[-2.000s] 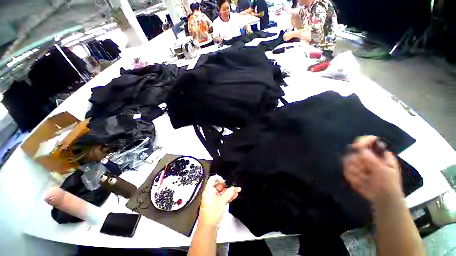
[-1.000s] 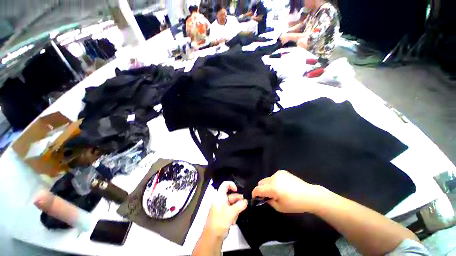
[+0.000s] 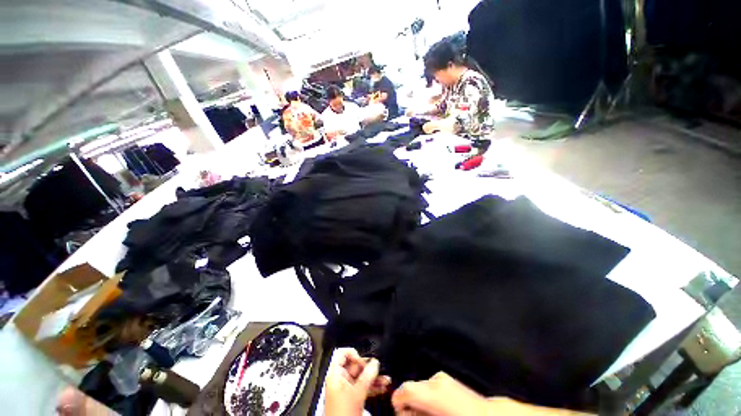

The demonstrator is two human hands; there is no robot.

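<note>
A black garment [image 3: 504, 284] lies spread in front of me, its near left edge at my hands. My left hand [image 3: 351, 380] is at this edge, thumb and fingers pinched on the black cloth. My right hand [image 3: 431, 396] is just right of it, low in the picture, fingers bent together; what it holds is too small and blurred to tell. No needle or thread can be made out. A white oval tray [image 3: 276, 375] with dark rim, small black pieces and a pink-red stick stands left of my left hand.
Stacked black garments [image 3: 341, 207] lie beyond, with more black cloth [image 3: 195, 227] to the left. A cardboard box [image 3: 61, 305], clear plastic bags [image 3: 188, 329] and a dark olive-brown container [image 3: 169, 385] are at left. Several people work at the table's far end. Red items [image 3: 470, 162] lie far back.
The view has tilted up, so hands and tray sit lower and the phone is out of view. My right hand came from the far right to beside my left, and now sits slightly apart from it.
</note>
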